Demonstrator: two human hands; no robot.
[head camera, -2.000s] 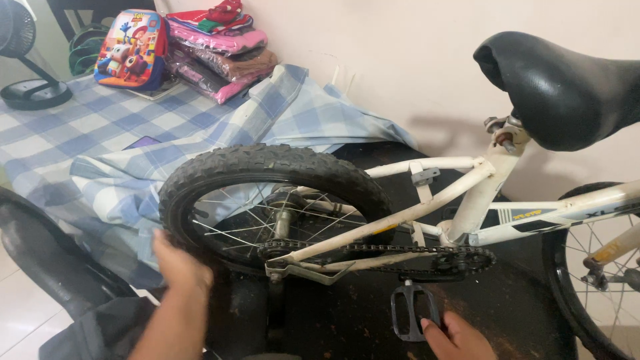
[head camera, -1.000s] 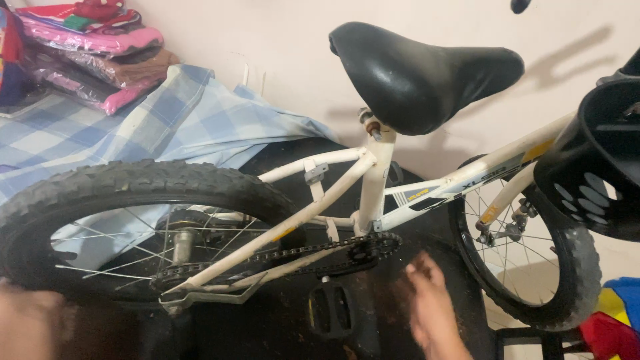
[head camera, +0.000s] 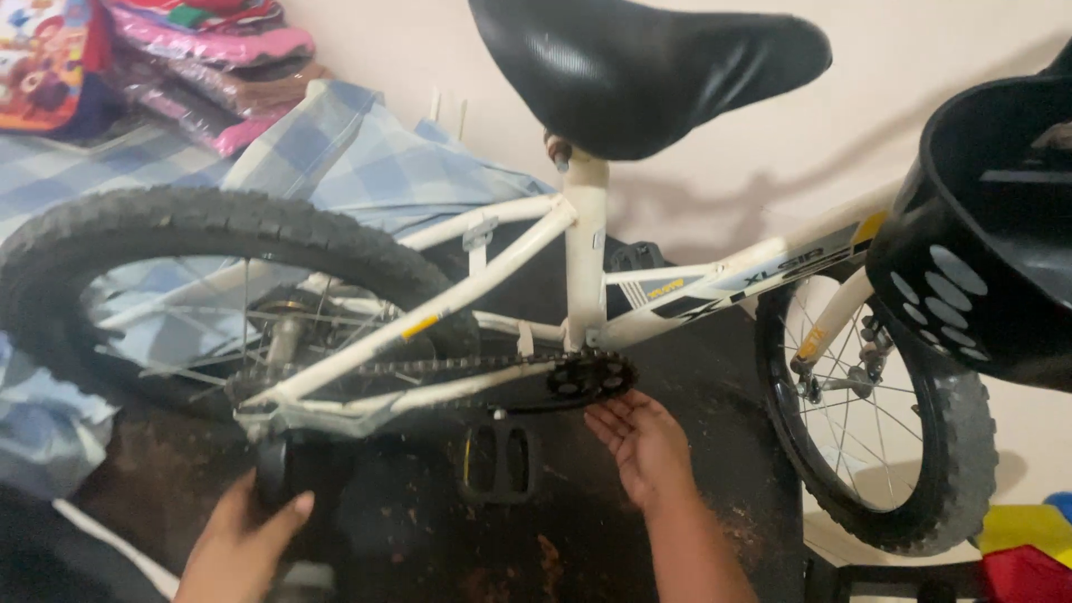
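Observation:
A white bicycle frame (head camera: 502, 272) stands on a dark, worn tabletop (head camera: 469, 544). My right hand (head camera: 643, 444) is at the underside of the front chainring (head camera: 590, 377), fingertips near its lower edge; whether they touch it is unclear. The bicycle chain (head camera: 444, 366) runs back to the hub of the rear wheel (head camera: 167, 209). My left hand (head camera: 251, 532), thumb and fingers around a dark part (head camera: 275, 469) below the rear axle, is at the lower left; its grip is partly hidden. A black plastic pedal (head camera: 498, 461) hangs between both hands.
The black saddle (head camera: 653, 75) rises above the frame. A black basket (head camera: 946, 260) is at the front, above the front wheel (head camera: 955, 469), which lies past the table's right edge. Checked cloth (head camera: 335, 159) and plastic-wrapped pink packs (head camera: 218, 50) lie behind the rear wheel.
My right hand was at the pedal two seconds ago and is now beside the chainring. My left hand has moved from beside the rear tyre to below the rear axle. The view has shifted right.

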